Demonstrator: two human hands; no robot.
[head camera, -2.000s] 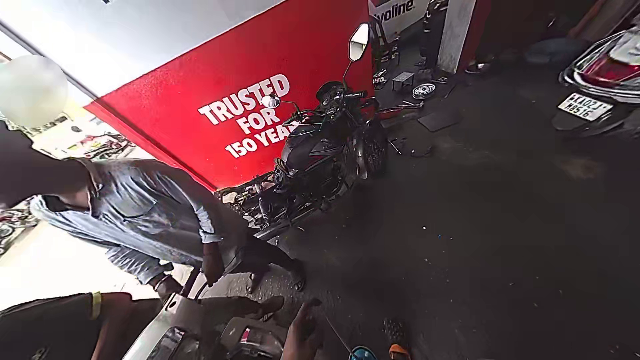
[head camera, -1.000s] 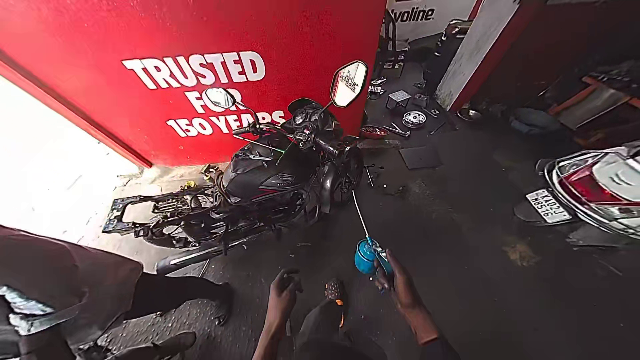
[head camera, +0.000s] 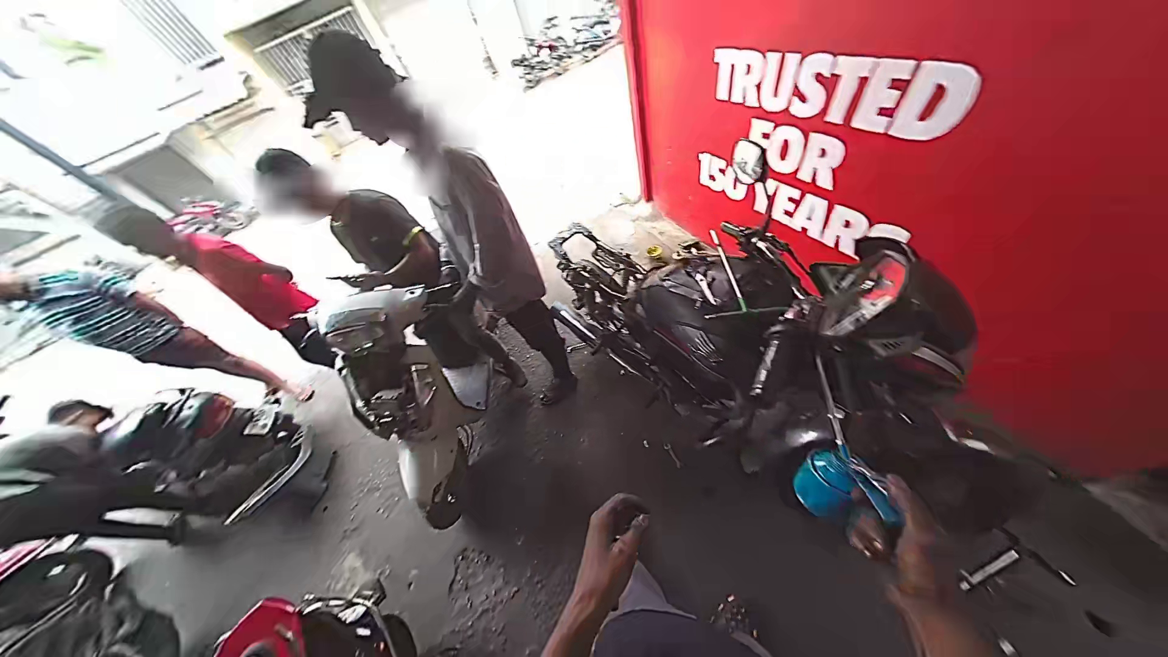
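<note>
My right hand (head camera: 885, 520) grips the blue handle of a spray gun with a blue cup (head camera: 821, 482) and a long thin metal tube (head camera: 829, 392) pointing up and away. My left hand (head camera: 620, 534) is held low in front of me, fingers curled and apart, with nothing seen in it. Beyond the tube's tip stands a black motorcycle (head camera: 703, 310), its rear frame bare. The tube overlaps the front of the motorcycle in view; whether it touches cannot be told.
Two people stand behind a scooter with a pale front (head camera: 424, 456). More people and a parked motorcycle (head camera: 228, 438) are at the left. A red motorcycle part (head camera: 265, 630) shows at the bottom edge. A red painted wall (head camera: 1049, 274) rises behind the black motorcycle; metal tools (head camera: 990, 568) lie on the floor.
The view has swung left toward the street. My right hand still holds the blue-cupped tool, as one second ago. The two people and the scooter have come into view.
</note>
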